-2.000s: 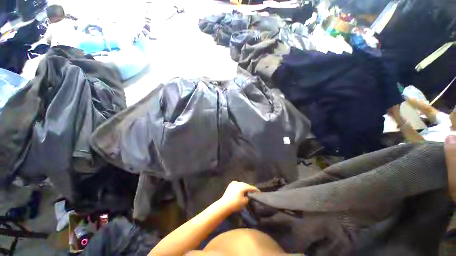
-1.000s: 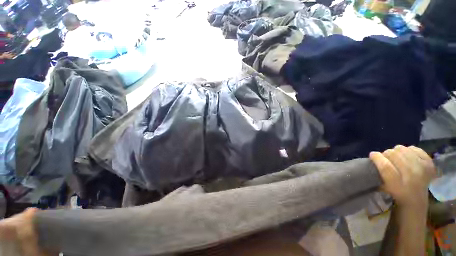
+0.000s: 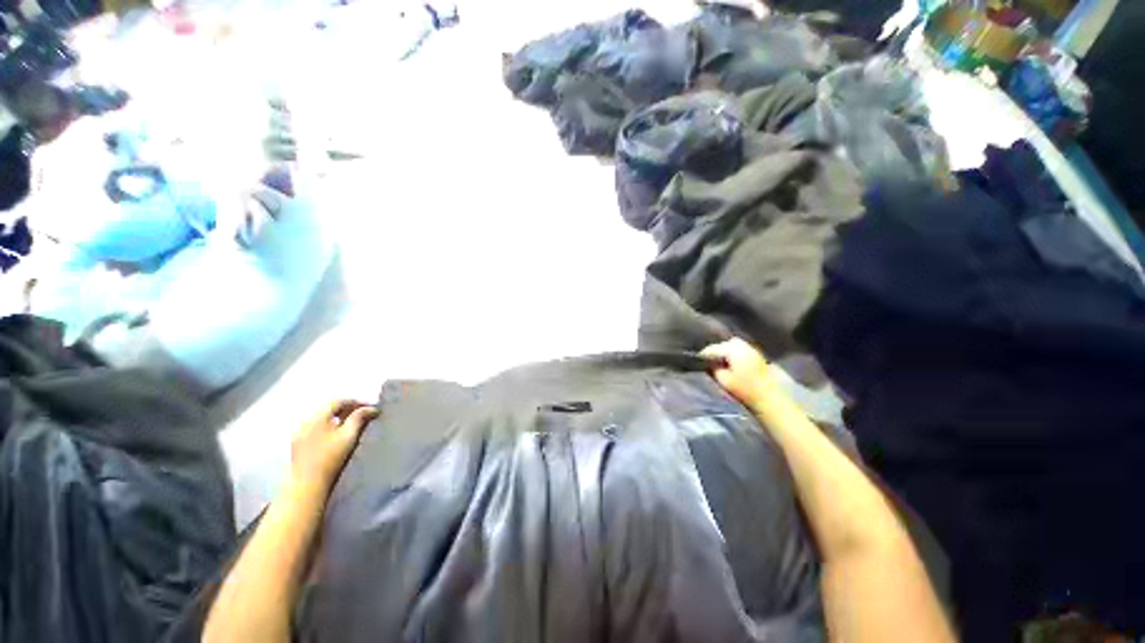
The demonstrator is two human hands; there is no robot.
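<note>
A dark lined garment [image 3: 565, 502] lies lining side out in front of me. Its shiny grey lining hangs in folds below a straight matte band with a small dark tag at the centre. My left hand [image 3: 332, 440] grips the band's left end. My right hand [image 3: 738, 367] grips the band near its right end, fingers closed on the edge. The band is held nearly level between both hands at the table's near part. The garment's lower part is cut off by the picture's bottom edge.
A white table [image 3: 490, 239] stretches ahead. A grey-brown garment heap [image 3: 766, 239] lies right of centre, with navy garments [image 3: 992, 364] nearer on the right. A light-blue puffy item [image 3: 239, 295] lies left. Another dark lined garment [image 3: 113, 502] drapes at the near left.
My hands have come closer together and moved forward over the table. They now hold a band with lining below it, where before they stretched a matte brown-grey cloth low in view. The view has shifted.
</note>
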